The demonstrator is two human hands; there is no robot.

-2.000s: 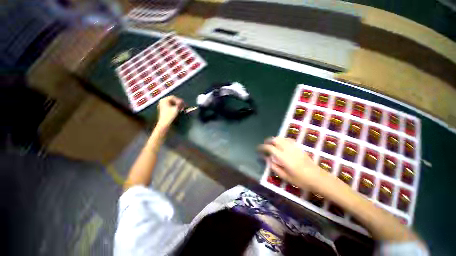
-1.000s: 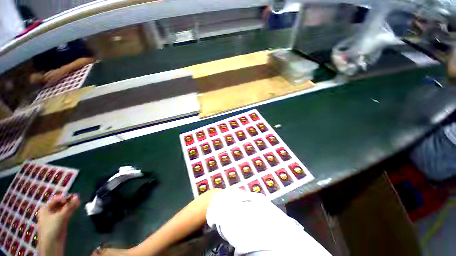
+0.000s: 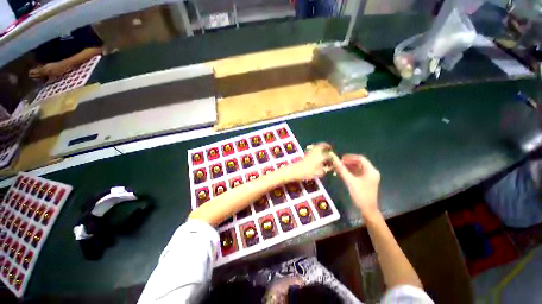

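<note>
A white compartment tray (image 3: 276, 240) lies in front of me, with rows of red-and-black pieces with gold centres. My left hand (image 3: 319, 161) is at the tray's right edge, its forearm crossing above the tray. My right hand (image 3: 359, 178) is just right of it over the green bench, thumb and fingers close together. The fingertips of both hands nearly meet. They are blurred, and I cannot tell whether they hold a small part. My left forearm hides some of the pieces.
A black-and-white head strap (image 3: 107, 217) and another filled tray (image 3: 27, 228) lie at left. Beyond the bench edge are a grey panel (image 3: 154, 98), a plywood board (image 3: 267, 89), clear plastic boxes (image 3: 344, 68) and a plastic bag (image 3: 443, 44). A person's arm (image 3: 68, 62) is at far left.
Both hands have moved right from the tray and head-strap area and come together at the tray's right edge. The view has turned right since the earliest frame, then shifted slightly.
</note>
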